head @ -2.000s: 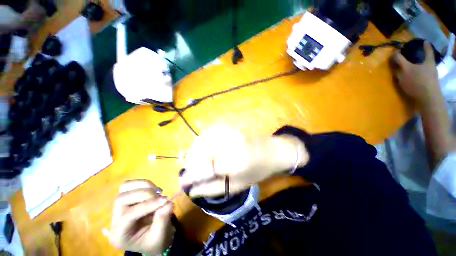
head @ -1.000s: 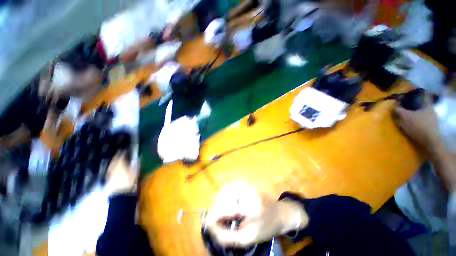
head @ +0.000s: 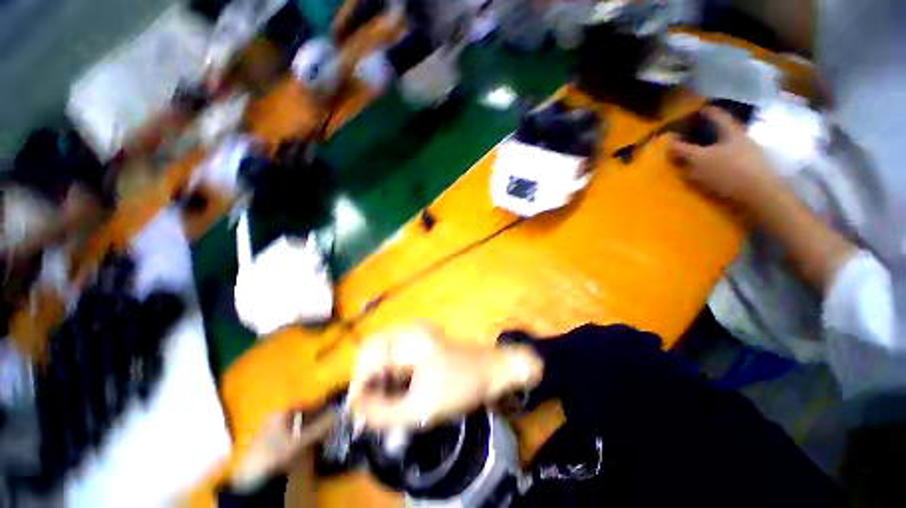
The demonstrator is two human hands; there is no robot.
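A camera body (head: 500, 464), white outside with an open round black interior, lies low in the centre against the wearer's dark clothing. My right hand (head: 422, 377) is above its upper left rim, fingers bent together; blur hides whether they hold anything. My left hand (head: 266, 451) is at the lower left, badly blurred, its fingers at a small dark part with a shiny spot (head: 336, 437), apparently a black shell, which it seems to grip. This part is just left of the camera body; whether they touch is unclear.
Two white camera units stand beyond, one at left (head: 286, 288), one at upper centre (head: 536, 181), with a black cable (head: 437, 266) between them. Black ball heads (head: 109, 337) fill the white tray (head: 149, 437). Another person's hand (head: 725, 159) is at right. A green strip (head: 397, 149) runs behind.
The view has swung up, then right. My left hand went from beside the camera body to the ball heads, and is now back beside the body with a dark part. The body's open interior now shows.
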